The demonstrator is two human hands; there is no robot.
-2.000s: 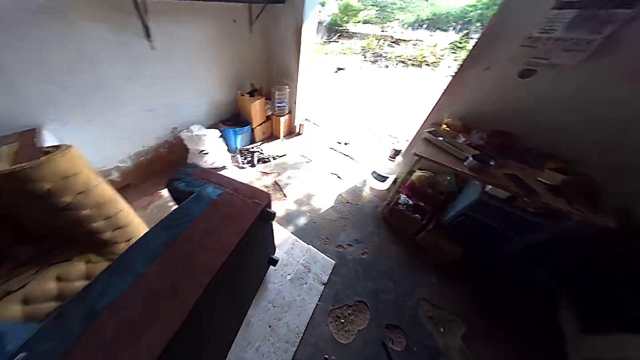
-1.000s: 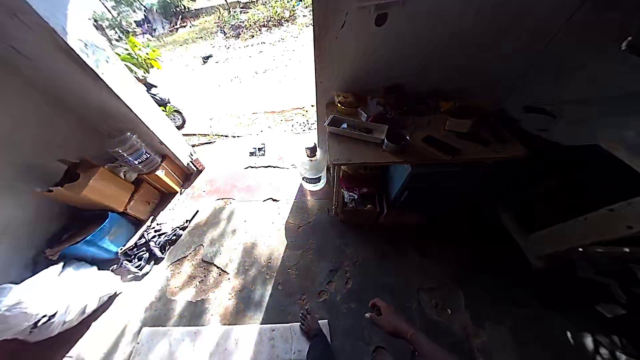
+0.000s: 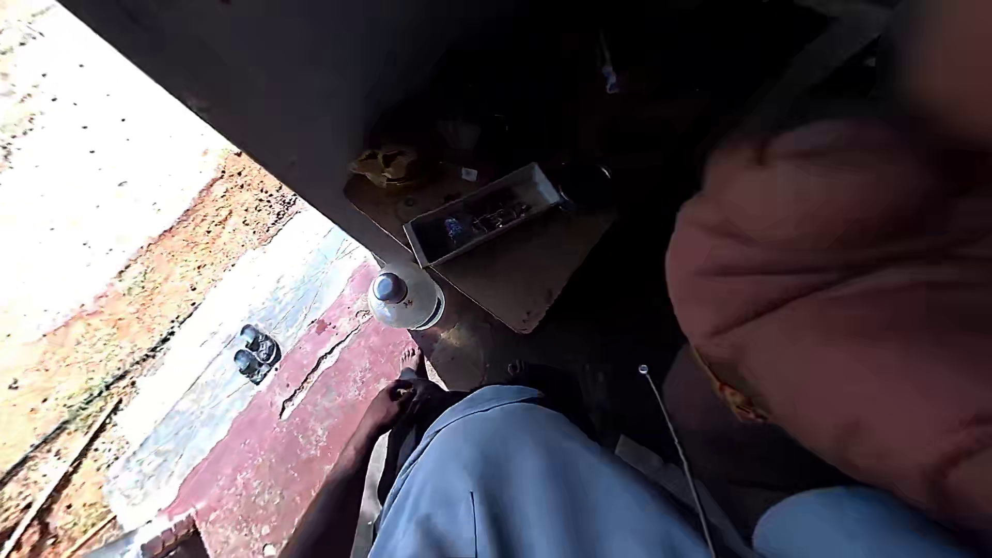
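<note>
A large palm-like part of my right hand (image 3: 837,310) is very near the camera and fills the right side; its fingers are cut off or blurred. An orange-brown band or cord (image 3: 732,395) shows at its lower edge. My left hand (image 3: 397,395) hangs low beside the light blue cloth of my clothing (image 3: 511,473), its fingers mostly in shadow. Beyond it stands a pale, rounded bottle with a cap (image 3: 407,298), beside the corner of a wooden table (image 3: 519,283). A thin rod with a small round tip (image 3: 674,434) rises between my clothing and my right hand.
On the table lie a long open tray (image 3: 484,217) with small items, a round dark container (image 3: 585,184) and a crumpled yellowish thing (image 3: 387,165). A pair of sandals (image 3: 256,354) rests on the pale step outside the cracked red floor (image 3: 302,426). A dark wall (image 3: 287,85) edges the doorway.
The view has swung strongly down towards the doorway and tilted. My right hand, low in front of me one second ago, is now up close to the camera.
</note>
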